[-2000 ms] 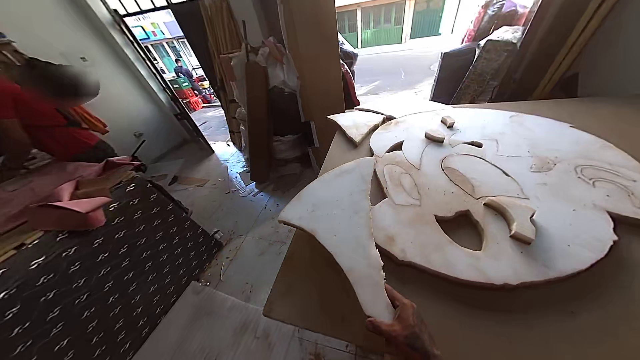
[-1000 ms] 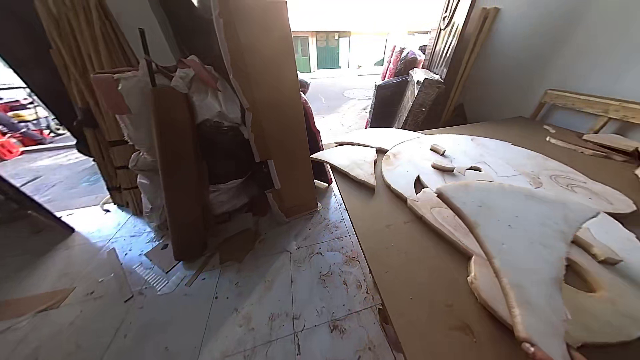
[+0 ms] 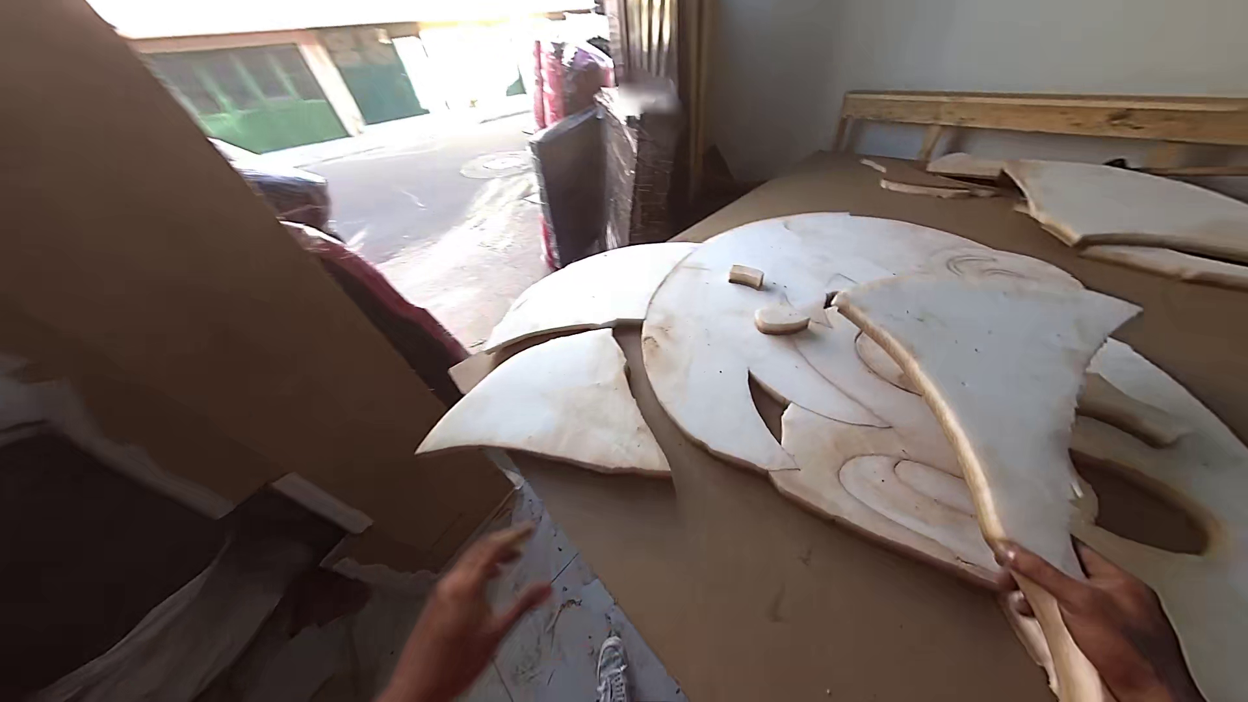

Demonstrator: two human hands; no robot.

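My right hand point(image 3: 1102, 609) grips the narrow lower end of a curved, pointed foam piece point(image 3: 1004, 380), its wide end raised over a large round foam cutout point(image 3: 838, 253). The cutout has curved outlines and openings, and two small foam blocks point(image 3: 746, 277) point(image 3: 781, 321) rest on it. My left hand point(image 3: 473, 609) is in the air left of the table edge, fingers apart, holding nothing. Nearest to it on the board-topped table point(image 3: 702, 575) is a pointed foam piece point(image 3: 565, 405), with another curved foam piece point(image 3: 604, 283) behind it.
More foam offcuts point(image 3: 1141, 205) lie at the back right, before a wooden frame point(image 3: 1043, 115) by the wall. A large cardboard sheet point(image 3: 195, 253) leans at left. Wrapped items point(image 3: 639, 166) stand by the doorway. Tiled floor point(image 3: 556, 575) shows below, with a shoe point(image 3: 612, 671).
The view has swung from the street door toward the table. My left hand has come into view. The pointed foam piece in my right hand has been lifted over the round cutout.
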